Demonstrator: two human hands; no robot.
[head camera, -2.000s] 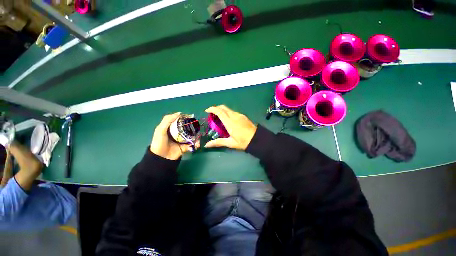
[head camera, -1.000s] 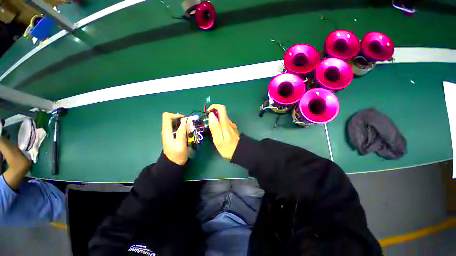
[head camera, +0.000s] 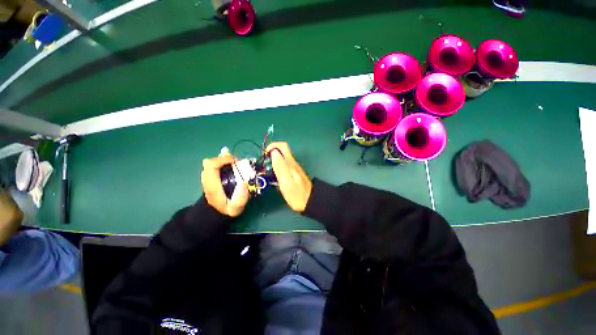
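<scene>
My left hand (head camera: 222, 186) is closed around a small part-built unit (head camera: 244, 171) with a dark round side and a pale white part, held above the green bench. My right hand (head camera: 289, 176) grips the right side of the same unit, its fingertips at thin lead wires (head camera: 266, 139) that stick up from it. Red, dark and light wires show between the hands. No magenta shows in my hands. Finished-looking units with magenta funnels (head camera: 419, 137) stand upright in a group at the right.
A grey cloth (head camera: 491, 175) lies at right, a white strip (head camera: 587, 157) at far right. A hammer (head camera: 65, 180) lies at far left, near another person's arm (head camera: 36, 258). A separate magenta unit (head camera: 241, 17) lies across the white edge strip (head camera: 215, 105).
The hands have brought the ring-shaped part and magenta piece together and turned them; the magenta is now hidden. The separate magenta unit at the back has shifted left in view.
</scene>
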